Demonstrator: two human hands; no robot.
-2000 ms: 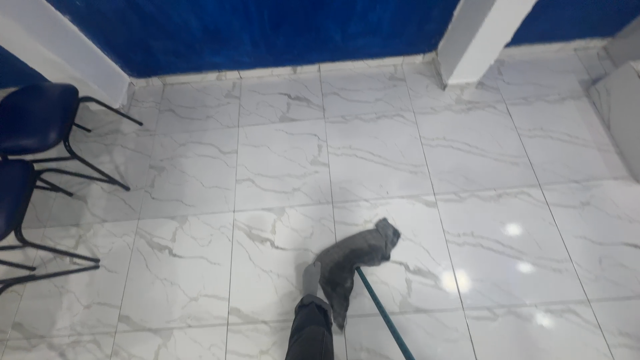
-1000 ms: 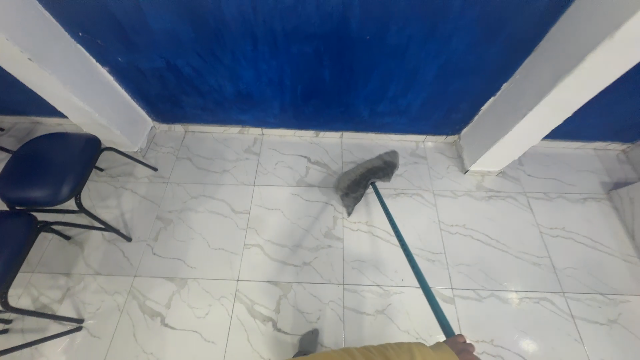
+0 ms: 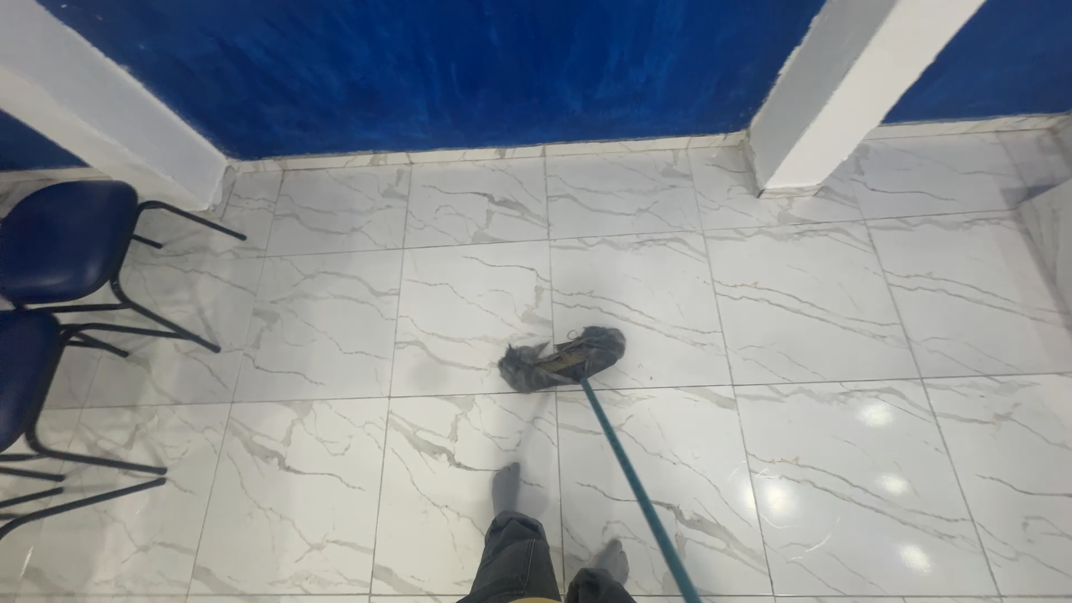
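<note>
A mop head wrapped in grey cloth (image 3: 563, 360) lies on the marble-patterned floor tiles (image 3: 469, 318), in front of my feet. Its teal pole (image 3: 638, 490) runs down to the bottom edge, right of my legs. Neither of my hands is in the picture, so what holds the pole is hidden below the frame. My bare left foot (image 3: 506, 486) and right foot (image 3: 611, 559) stand on the tiles below dark trousers.
Two blue chairs with black metal legs (image 3: 63, 239) stand at the left. A blue wall (image 3: 486, 75) with a tiled skirting runs along the far side, between white pillars (image 3: 109, 92). A pale block (image 3: 1051, 226) is at the right edge.
The mop head has come back from near the wall towards my feet. A hand on the pole, below a yellow sleeve, showed one second ago and is now out of view.
</note>
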